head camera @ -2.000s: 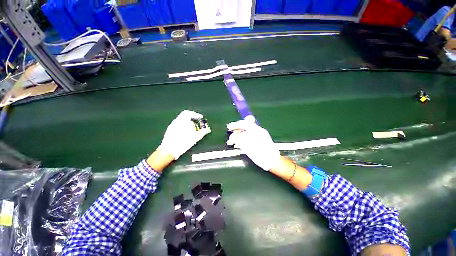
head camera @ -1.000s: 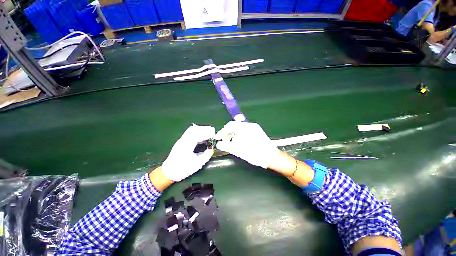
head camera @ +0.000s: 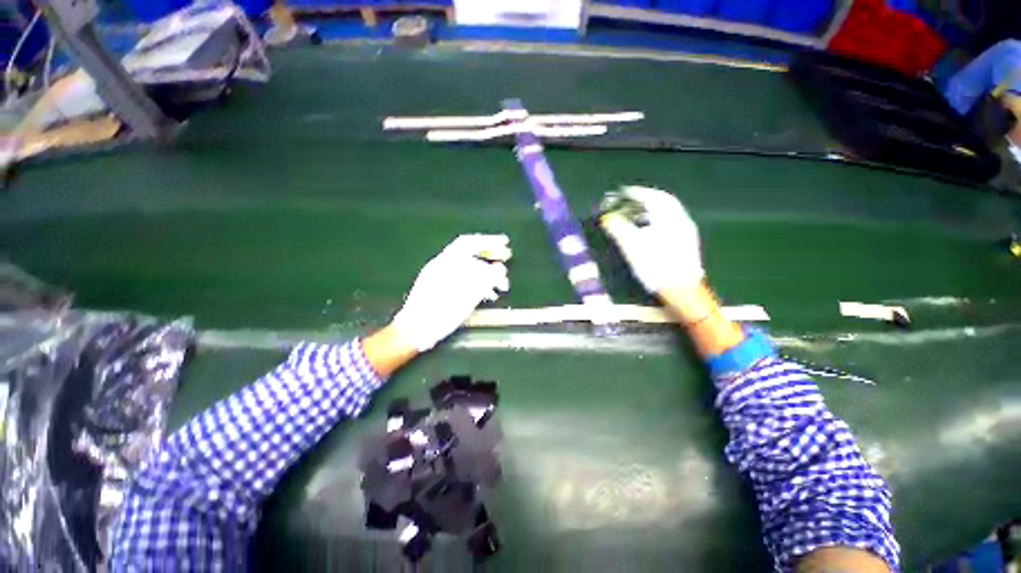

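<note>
My gloved right hand (head camera: 661, 241) is over the belt, right of the purple strip (head camera: 549, 196). Its fingers are closed on a small circuit board assembly (head camera: 623, 210), dark with yellow, blurred and partly covered by the fingers. My gloved left hand (head camera: 453, 291) is left of the strip, fingers bent and a little apart. A small yellowish mark shows between its fingers, but no clear object. A loose pile of black adhesive pads (head camera: 437, 465) lies nearer to me. A long cream strip (head camera: 509, 318) runs left to right beyond my wrists.
Two cream strips (head camera: 605, 118) cross the purple strip's far end. A short cream piece (head camera: 871, 310) and thin tweezers (head camera: 834, 372) lie at right. A clear plastic bag (head camera: 95, 414) is at left. A black tray (head camera: 884, 112) and a person's blue sleeve (head camera: 985, 78) are far right.
My hands were together at a board; now they are apart. My right hand has moved right and away from me with the board. My left hand has moved slightly up. The view has shifted.
</note>
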